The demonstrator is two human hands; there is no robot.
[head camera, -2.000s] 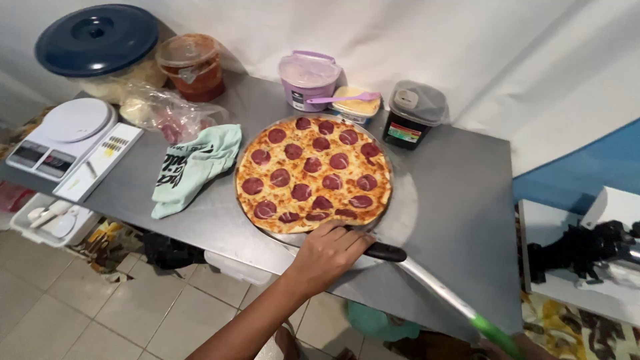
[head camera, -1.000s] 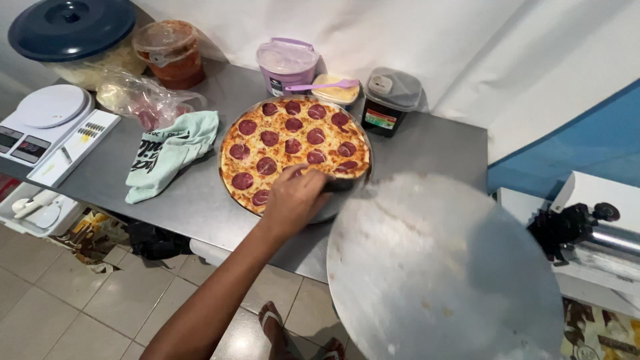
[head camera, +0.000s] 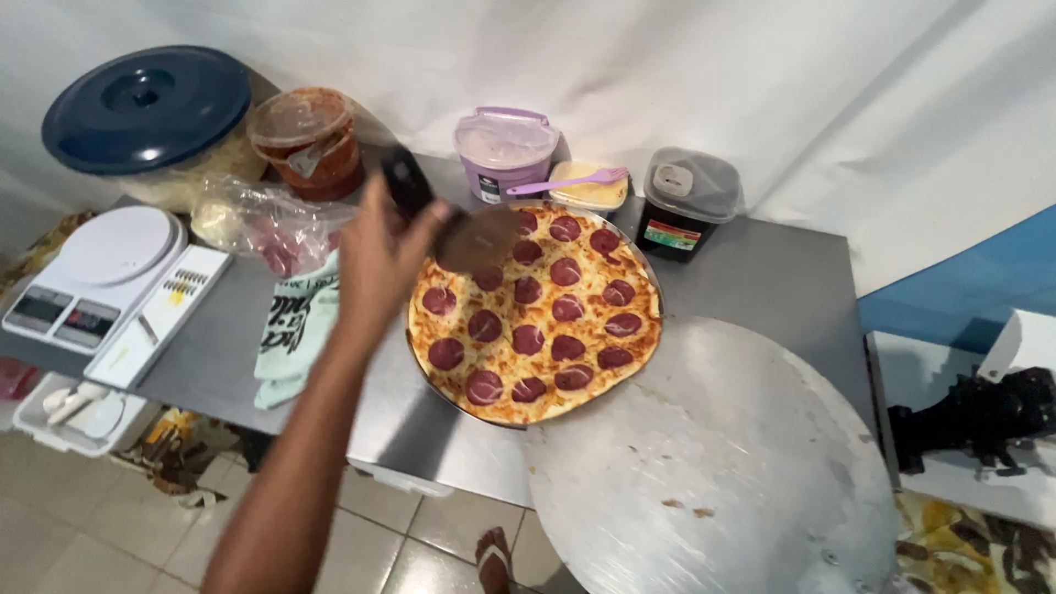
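Note:
My left hand (head camera: 388, 252) grips the black handle of a pizza cutter (head camera: 478, 239), whose round blade is blurred over the upper left of a pepperoni pizza (head camera: 528, 338). The pizza lies on a round metal pan on the grey table. A large round metal pizza peel (head camera: 709, 462) slants at the right, its edge close to the pan's lower right rim. My right hand is out of view, and so is the peel's handle.
On the grey table (head camera: 784, 256) stand a kitchen scale (head camera: 124, 247), a mint cloth (head camera: 289, 338), a plastic bag (head camera: 264, 219), a sauce tub (head camera: 309, 144), a blue-lidded container (head camera: 148, 107), a purple tub (head camera: 505, 157), a small tub with a purple fork (head camera: 577, 180) and a black container (head camera: 685, 206).
The peel, seen earlier with its handle toward the pizza, now shows its broad plate at the right. My left hand has moved from the pizza's lower edge to its upper left side.

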